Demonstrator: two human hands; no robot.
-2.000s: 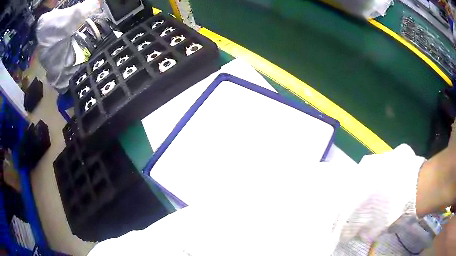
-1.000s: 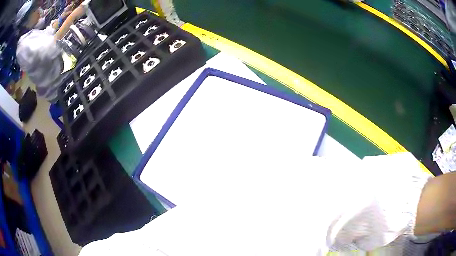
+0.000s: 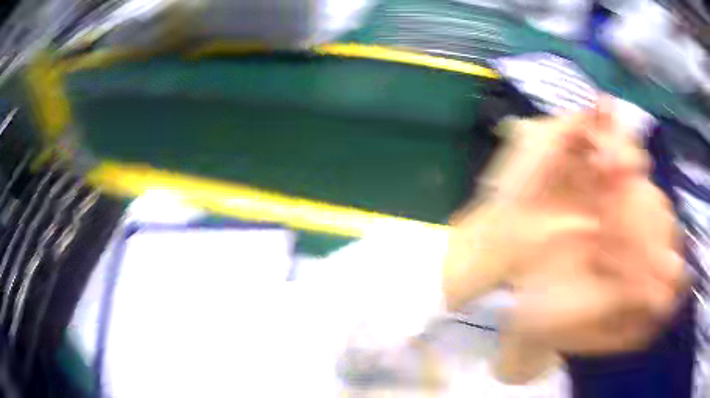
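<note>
The picture is strongly blurred. Bare skin of my hands (image 3: 576, 241) fills the right side, with fingers bent and overlapping. I cannot separate my left hand from my right, nor tell whether anything is held. A white sleeve (image 3: 397, 272) reaches in from the left towards them. The blue-rimmed tray (image 3: 113, 299) lies at lower left, its inside a glaring white; its lower part is cut off or lost in the glare. A white striped sheet or cloth (image 3: 549, 82) shows beyond the fingers.
The green conveyor (image 3: 288, 148) with yellow borders lies beyond the tray. A blurred black shape, likely the foam tray (image 3: 74, 264), stands at the left edge. A dark blue area (image 3: 638, 373) lies below the hands. Blurred pale shapes show along the top.
The view has swung to the right, so the tray now appears at lower left. The hands have come into view at right; before, mainly a wrist and forearm showed there.
</note>
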